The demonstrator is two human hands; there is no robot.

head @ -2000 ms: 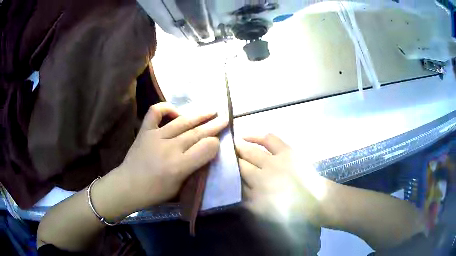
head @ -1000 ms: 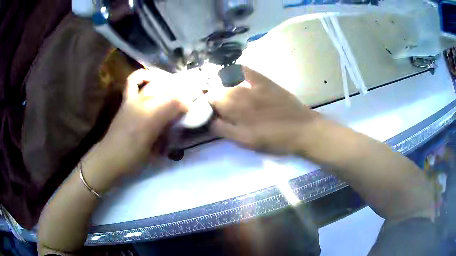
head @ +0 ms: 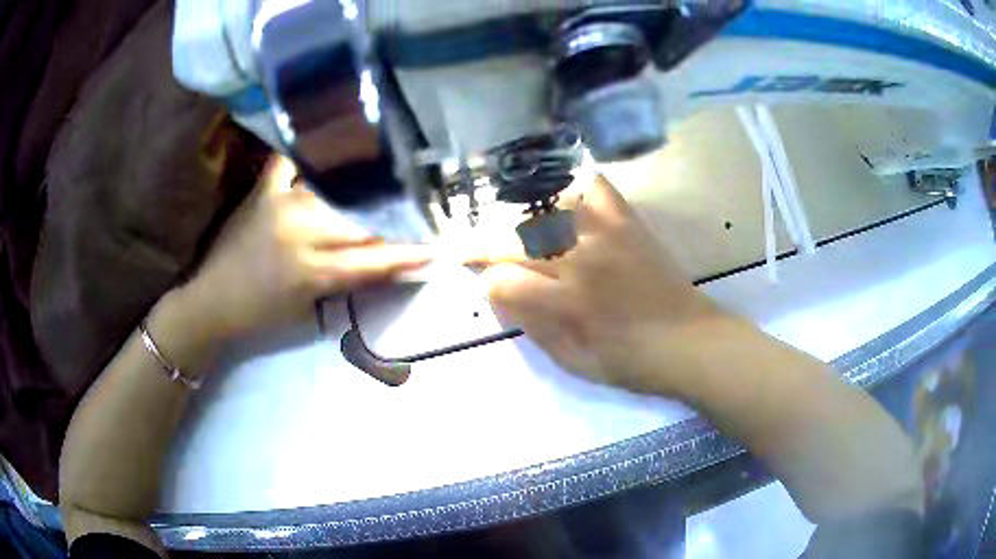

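Observation:
The white sewing machine (head: 481, 98) with a blue stripe stands over the needle and presser foot area (head: 459, 202), which is washed out by lamp glare. My left hand (head: 300, 257) lies left of the needle, fingers pointing right towards it. My right hand (head: 601, 289) lies right of the needle, partly behind the dark round attachment (head: 546, 233), with fingers near those of the left. Whatever lies under the fingertips is lost in the glare. The dark brown garment cloth (head: 98, 240) is bunched at the left, beyond my left forearm.
White paired tapes (head: 781, 197) lie on the beige machine bed (head: 699, 207). A small metal part (head: 936, 183) sits at the bed's right end. A tape measure strip (head: 459, 502) runs along the table's curved front edge. A dark slot (head: 375, 360) shows in the tabletop.
Both hands have moved forward from the table's front to the needle. The brown and whitish strip seen under them earlier is no longer distinguishable. The view has shifted, showing more of the machine head.

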